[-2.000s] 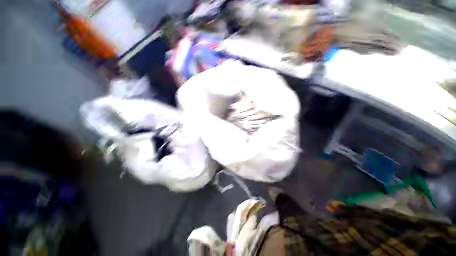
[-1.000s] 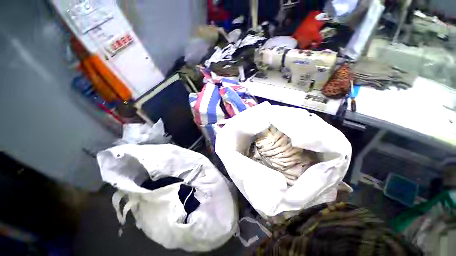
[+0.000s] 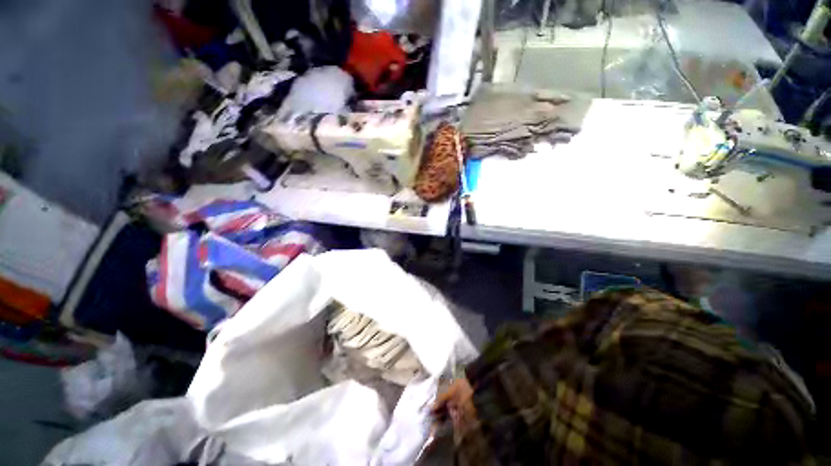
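A large white woven sack stands open on the floor at the lower middle. Folded cream-beige garments lie inside it. My right hand shows only in part at the sack's right rim, small and blurred, at the end of a brown plaid sleeve. The hand seems to touch the rim; whether its fingers grip it cannot be told. My left hand is not in view.
A striped bag lies behind the sack. A white table runs across behind, with a sewing machine, a patterned pouch, a grey-beige fabric stack and another machine. White plastic lies lower left.
The view has swung right towards the table. The cream fabric at my hand two seconds ago no longer shows there. My right hand, hidden one second ago, now shows at the rim.
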